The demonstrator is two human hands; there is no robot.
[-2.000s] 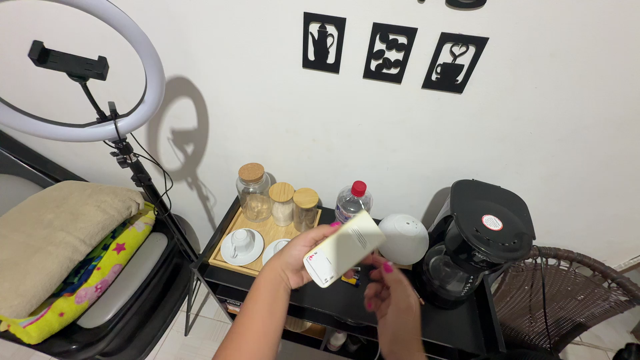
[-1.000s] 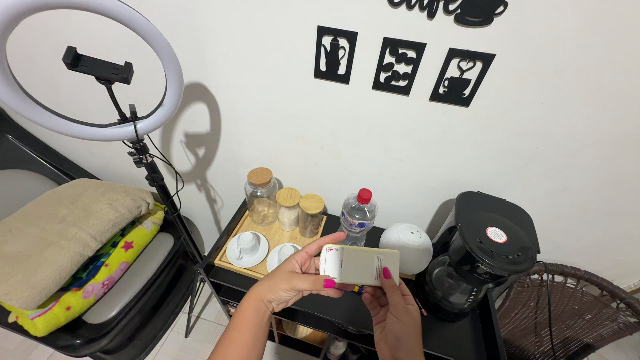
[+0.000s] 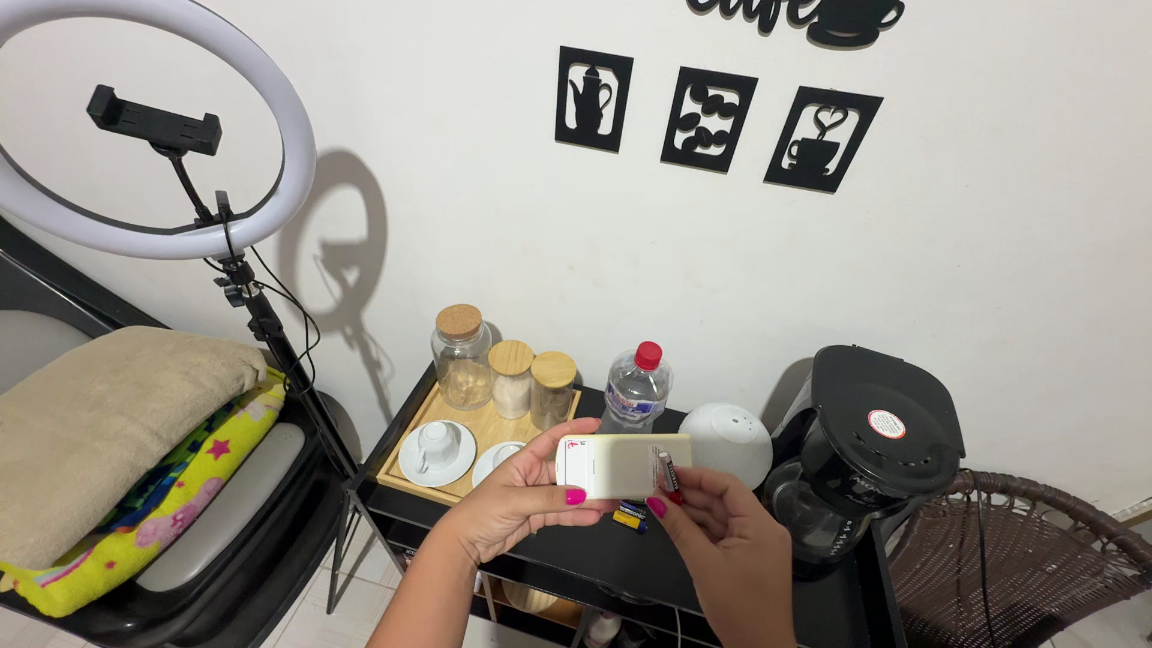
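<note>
My left hand [image 3: 517, 490] grips the left end of a cream-coloured plastic device [image 3: 616, 465], with the thumb on its near edge. The device bears writing; its exact kind cannot be told. My right hand [image 3: 720, 531] holds a small cylindrical battery [image 3: 668, 475] between its fingers, at the right end of the device. Just beyond and below the device, blue and yellow batteries [image 3: 630, 516] lie on the black cart top.
A wooden tray [image 3: 423, 477] holds white cups and lidded glass jars. Behind my hands stand a red-capped plastic bottle [image 3: 637, 391] and a white rounded object [image 3: 727, 441]. A black coffee maker [image 3: 864, 450] is at the right, a ring light [image 3: 301, 162] on a stand at the left.
The device has turned from tilted to nearly level in my left hand. A battery now shows in my right fingers, where none was visible before.
</note>
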